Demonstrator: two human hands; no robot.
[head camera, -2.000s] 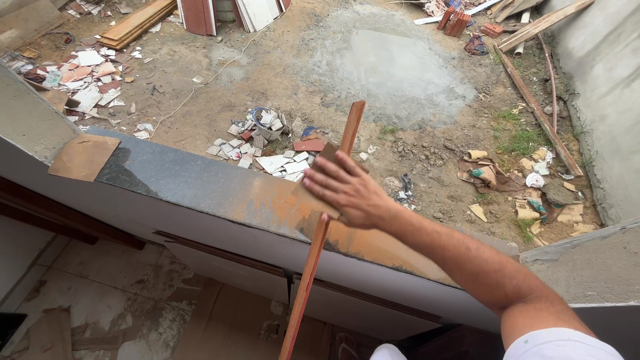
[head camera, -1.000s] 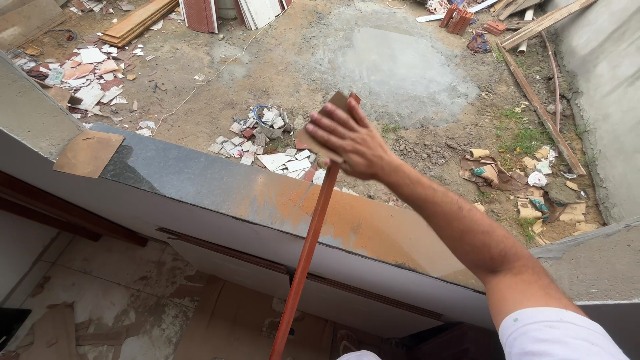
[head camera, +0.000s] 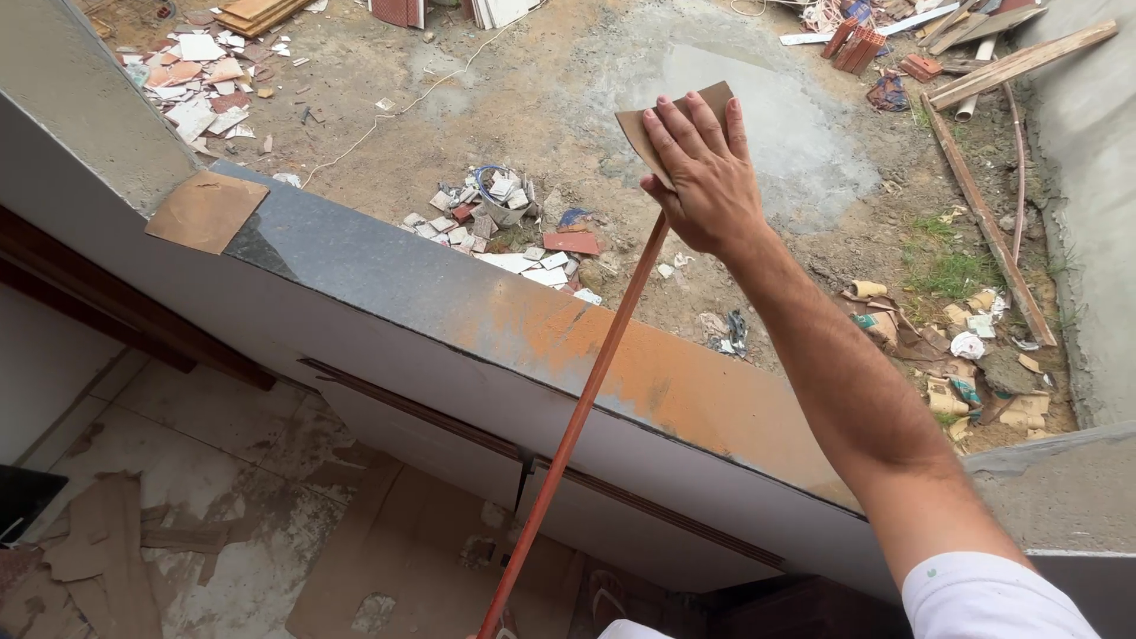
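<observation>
My right hand (head camera: 710, 177) is stretched out over the window opening with its palm on a brown sheet of sandpaper (head camera: 641, 133), at the far end of a reddish-brown wooden strip (head camera: 586, 399). The strip slants up from the bottom edge across the stone sill (head camera: 390, 266), which bears orange dust. A second brown sheet (head camera: 209, 211) lies on the sill's left end. My left hand is out of view; the strip's near end leaves the frame at the bottom.
Outside lie broken tiles (head camera: 195, 89), a bucket of rubble (head camera: 510, 197), boards (head camera: 990, 240) and torn paper bags (head camera: 976, 355). Rough walls flank the opening. Cardboard (head camera: 408, 541) covers part of the floor inside, and a sandalled foot (head camera: 608, 595) shows near the bottom.
My right hand has moved with the sheet outward along the wooden strip, from over the sill to the strip's far end.
</observation>
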